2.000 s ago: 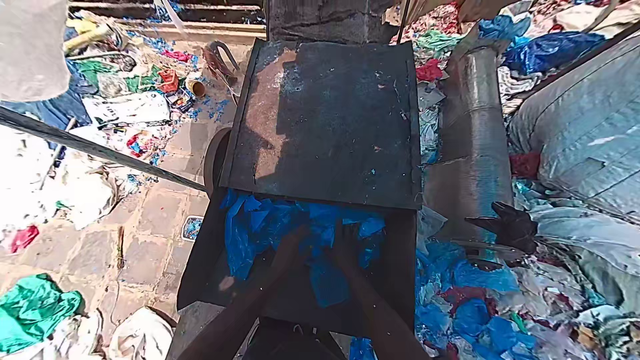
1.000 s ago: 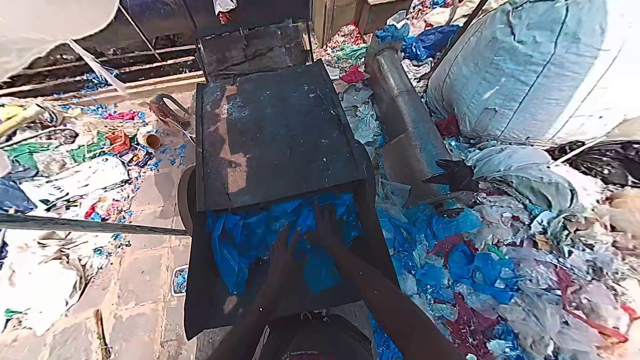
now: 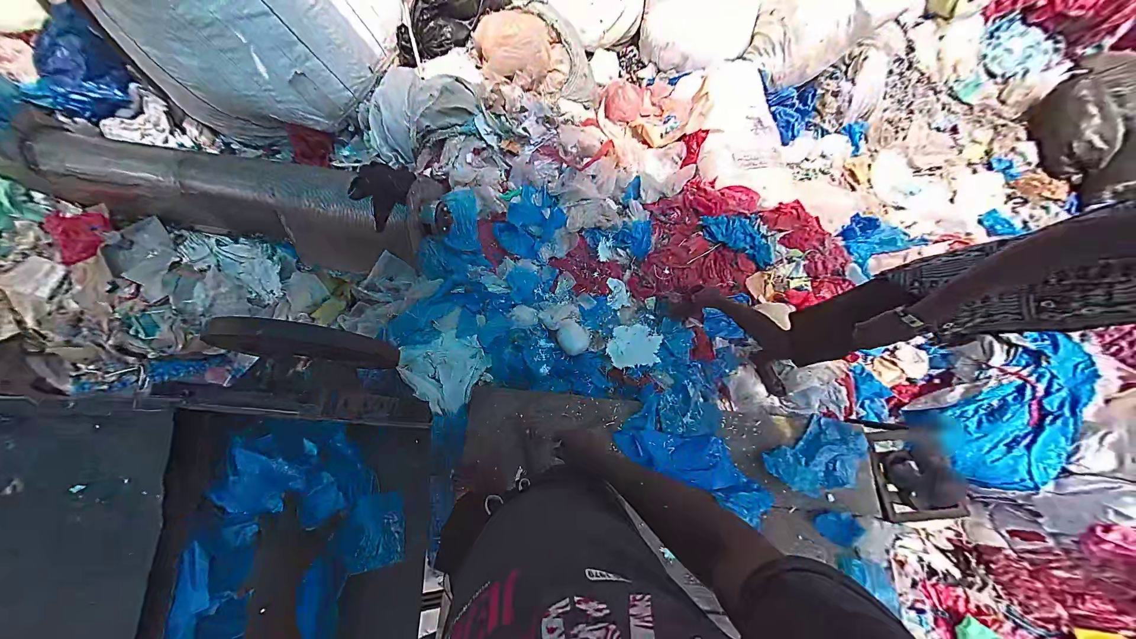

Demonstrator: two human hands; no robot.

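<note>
My right hand (image 3: pixel 577 444) is low in the middle, over a dark surface beside my lap, close to blue plastic film (image 3: pixel 701 461); its fingers are blurred, and a hold cannot be made out. My left hand cannot be made out. At the lower left, a dark metal tray (image 3: pixel 382 595) of a machine holds crumpled blue plastic sheets (image 3: pixel 253 479). Beyond my right hand lies a heap of blue plastic scraps (image 3: pixel 550 355) with paler pieces on it.
Another person's arm (image 3: pixel 816 324) reaches in from the right to red and blue film (image 3: pixel 710 253). A metal duct (image 3: pixel 204 186) and a large pale sack (image 3: pixel 257 62) lie upper left. A dark wheel rim (image 3: pixel 302 342) stands beside the machine. A blue bag (image 3: pixel 1021 417) is at right.
The view has swung far to the right. Both hands were on the blue sheets in the tray; my right hand is now away from them, beside my lap.
</note>
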